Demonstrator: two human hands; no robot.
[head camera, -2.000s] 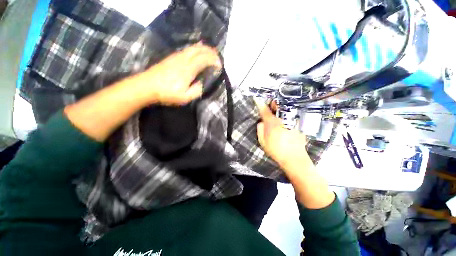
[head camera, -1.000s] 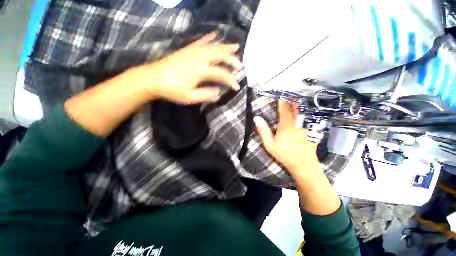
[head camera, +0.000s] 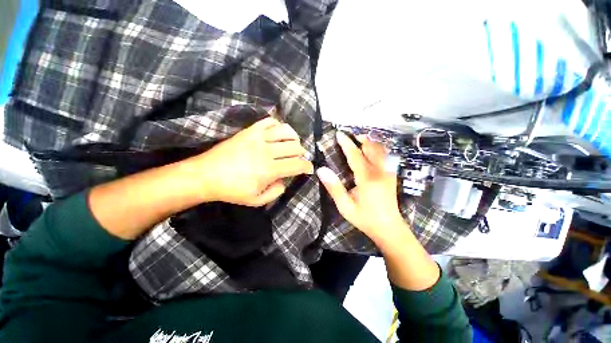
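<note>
The plaid garment (head camera: 144, 63) spreads over the left and centre, with plain black lining (head camera: 224, 234) bunched in its lower part. A dark strip (head camera: 313, 84) runs down the plaid between my hands. My left hand (head camera: 258, 164) lies on the garment with bent fingers, fingertips at that strip; whether they pinch cloth is hidden. My right hand (head camera: 372, 194) rests on the plaid just left of the needle area (head camera: 412, 177), thumb and fingers apart. Some plaid extends right, below the metal parts. The needle tip cannot be made out.
The white sewing machine head (head camera: 429, 63) with blue stripes fills the upper right. A small dark tool (head camera: 484, 224) shows partly on the bed, left of the dark-blue panel (head camera: 550, 223). A greyish crumpled heap (head camera: 492, 278) lies below the table edge.
My left hand has moved lower, its spread fingers now bent closer together. The upper garment has shifted and opened out, showing more plaid. Plaid now reaches near the dark tool and partly covers it.
</note>
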